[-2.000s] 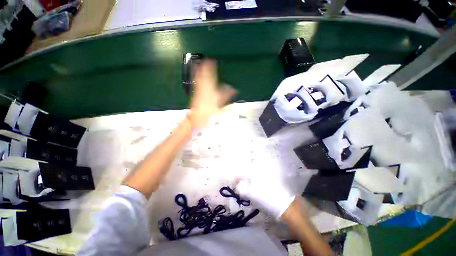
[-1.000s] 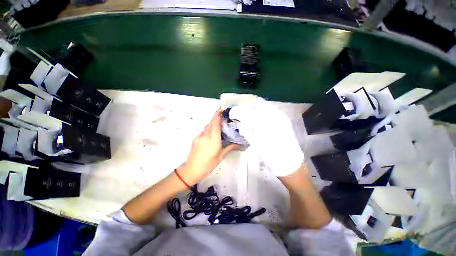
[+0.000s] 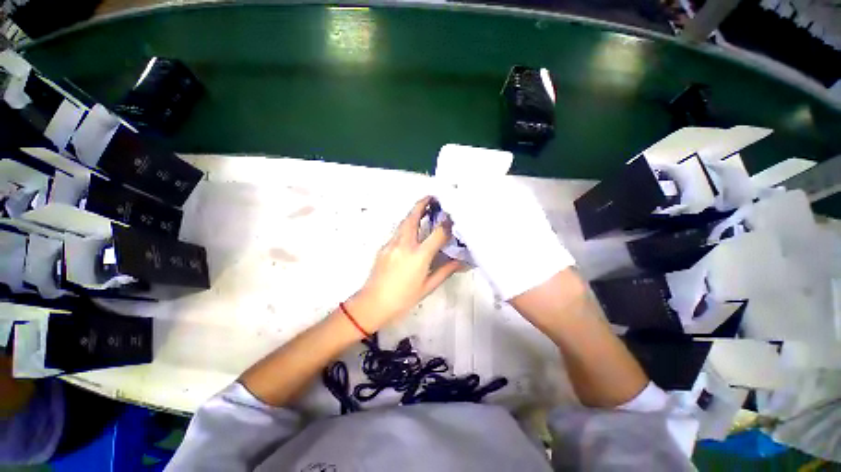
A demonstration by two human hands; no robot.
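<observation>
An open retail box stands on the bench in front of me, its white flap raised; most of it is hidden by my hands. My left hand, bare with a red wrist cord, holds the box's left side, fingers at its mouth. My right hand, in a white glove, is over the box's right side; its fingers are washed out by glare. A little dark content shows between the hands. Coiled black cables lie in a loose pile near my body.
Rows of open black boxes with white flaps stand at left and right. The green conveyor belt runs beyond the bench, carrying closed black boxes. A blue item is at the lower right.
Two seconds ago my left hand was over the belt by a black box; now it is at the open box. Since one second ago, the belt's boxes have moved right and my left fingers reach the box mouth.
</observation>
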